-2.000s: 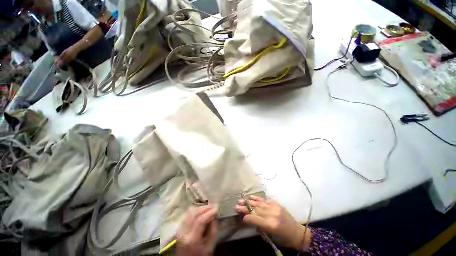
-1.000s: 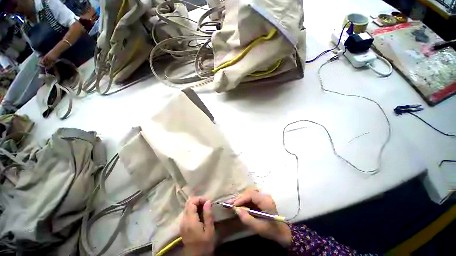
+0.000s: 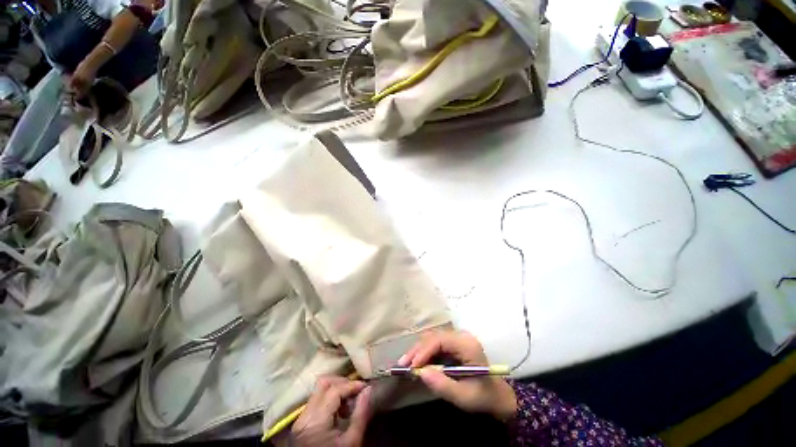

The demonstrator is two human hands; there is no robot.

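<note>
A beige fabric bag (image 3: 323, 244) lies creased on the table in front of me, with a grey-brown edge band at its far corner and a yellow strip (image 3: 284, 422) at its near left. My right hand (image 3: 454, 371) holds a pen-like corded tool (image 3: 476, 370), its thin metal tip pointing left at the bag's near edge. My left hand (image 3: 336, 412) pinches at that edge with thumb and fingers, close to the tip. Whatever lies between its fingertips is too small to tell.
The tool cord (image 3: 595, 249) curls right to a white socket block (image 3: 648, 80). A red-edged board (image 3: 742, 96) and small black clip (image 3: 727, 182) lie right. Beige bags stand beyond (image 3: 454, 65) and lie left (image 3: 83, 314). Another person's arm (image 3: 109, 44) shows upper left.
The tool, angled steeply at first, now lies nearly level in my right hand. My left hand has moved slightly down and left from one second ago. The bag has shifted little.
</note>
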